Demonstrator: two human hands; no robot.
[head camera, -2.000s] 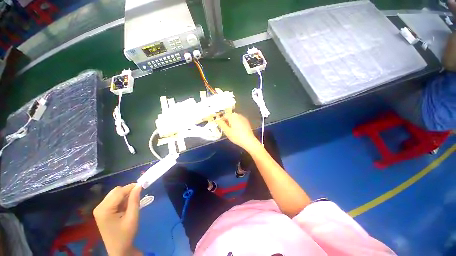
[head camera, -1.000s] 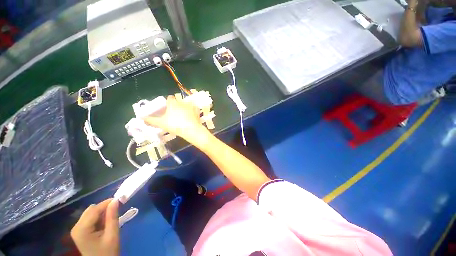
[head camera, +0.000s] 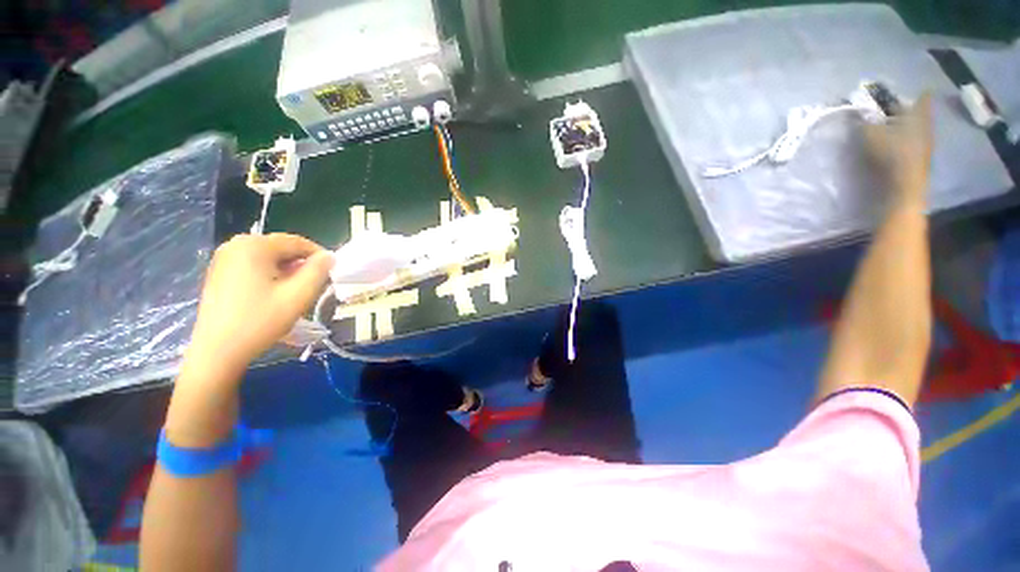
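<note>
My left hand (head camera: 260, 293), with a blue wrist band, pinches a white power adapter (head camera: 364, 266) at the left end of the bright white test fixture (head camera: 470, 237); glare blurs where the adapter ends and the fixture begins. A white cord shows below this hand. My right hand (head camera: 900, 151) is blurred and reaches over the right tray (head camera: 783, 212). Its fingers are at an open adapter (head camera: 880, 101) lying there, with its white cord (head camera: 789, 134) stretched to the left. Whether they grip it is unclear.
A meter (head camera: 358, 67) stands behind the fixture beside a metal upright (head camera: 483, 56). Open adapters lie left (head camera: 272, 168) and right (head camera: 578, 136) of the fixture. A film-wrapped left tray (head camera: 134, 291) holds another adapter (head camera: 101, 212). A red stool stands at right.
My right hand has moved from the fixture to the right tray, where an open adapter now lies. My left hand has moved up to the fixture's left end with its white adapter.
</note>
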